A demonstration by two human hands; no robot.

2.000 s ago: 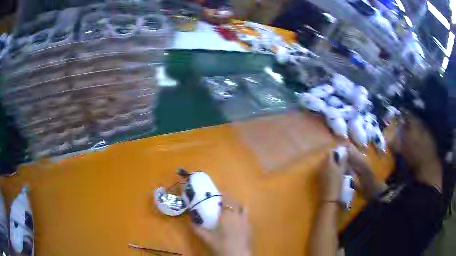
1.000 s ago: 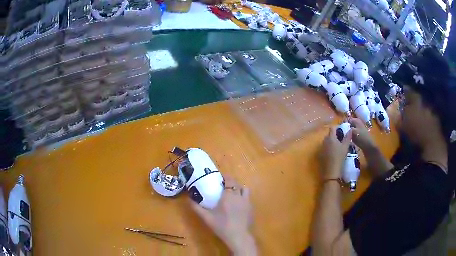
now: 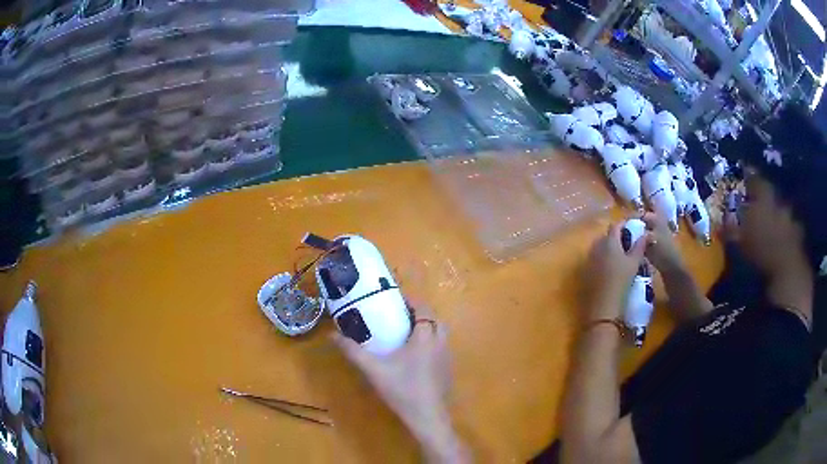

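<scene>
A white camera body (image 3: pixel 384 319) with dark windows and a dark seam lies on the orange tabletop in front of me. My right hand (image 3: pixel 410 367) holds its near end, thumb on the near left side; its other fingers are partly hidden. An open white head shell (image 3: pixel 292 305) rests left of the body, hollow side up, with a circuit board inside. Thin wires run between shell and body. A small dark flat strip (image 3: pixel 319 241) stands out at the body's far end. Dark tweezers (image 3: pixel 275 405) lie nearer me on the table. My left hand is not in view.
A tall stack of clear blister trays (image 3: pixel 150 118) stands at the far left. A flat clear tray (image 3: pixel 530 204) lies beyond the work. More white camera units (image 3: pixel 24 349) lie at the left edge, others are piled at far right. A person (image 3: pixel 716 362) at right holds a unit.
The view has steadied and shifted. The body and shell show more of their openings and sit slightly higher in the picture. My right hand still holds the body.
</scene>
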